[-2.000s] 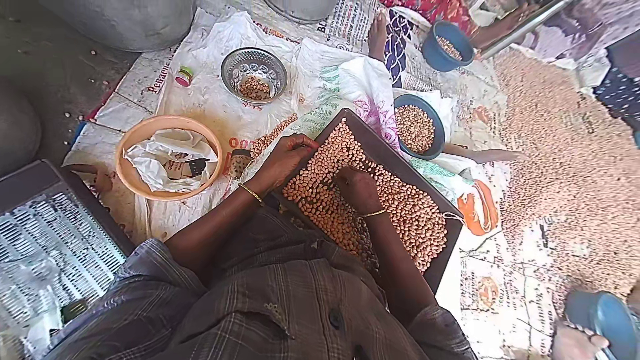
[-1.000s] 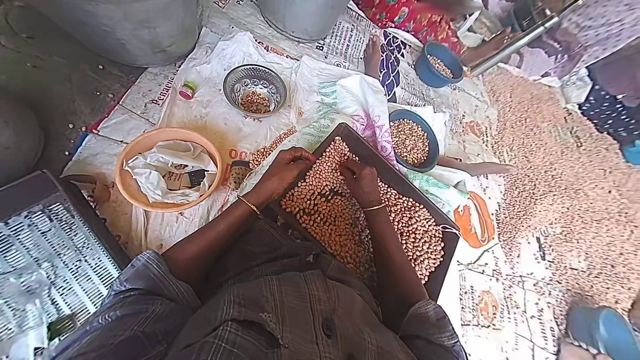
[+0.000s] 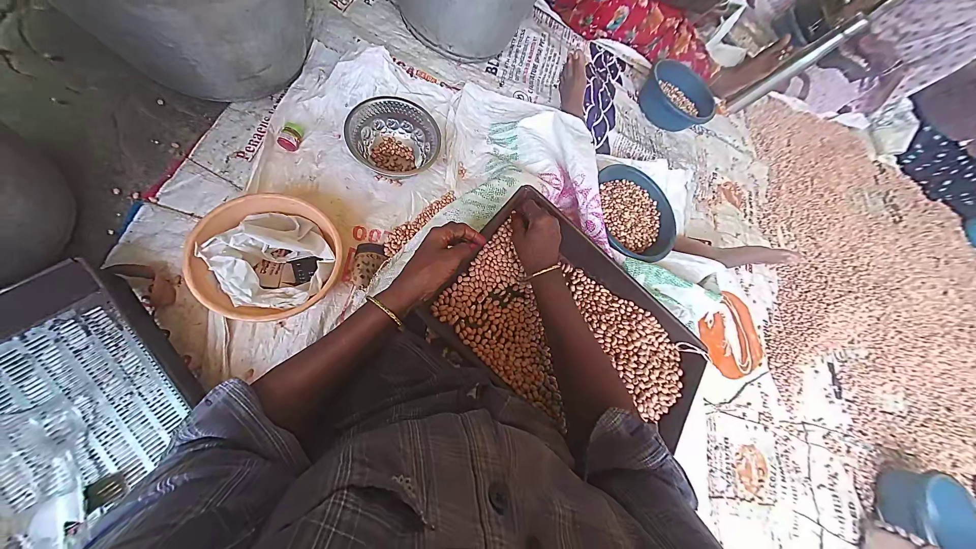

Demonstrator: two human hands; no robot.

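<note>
A dark rectangular tray (image 3: 579, 236) lies tilted across my lap, holding a layer of pinkish-brown nuts (image 3: 496, 305), probably peanuts. My left hand (image 3: 442, 259) is at the tray's left edge, thumb and fingertips close together; whether a nut is between them cannot be made out. Inside the tray's upper corner, my right hand (image 3: 536, 240) is bent down over the nuts with its fingertips mostly hidden. A thin bangle circles each wrist. Just left of my left hand stands a small brown container (image 3: 368, 265), beside a line of loose nuts (image 3: 418, 223) on the sacking.
An orange basin (image 3: 200, 286) holds a white bag. A steel colander (image 3: 393, 103) and blue bowls (image 3: 639, 175) hold nuts. Large metal pots (image 3: 191, 46) stand behind. A slotted tray (image 3: 84, 381) is at left. Nuts cover the floor at right, near other people's feet (image 3: 573, 80).
My right hand has moved up toward the tray's upper corner since a second ago. My left hand stays by the left edge. A person's hand seen earlier by the lower-right blue container is out of view.
</note>
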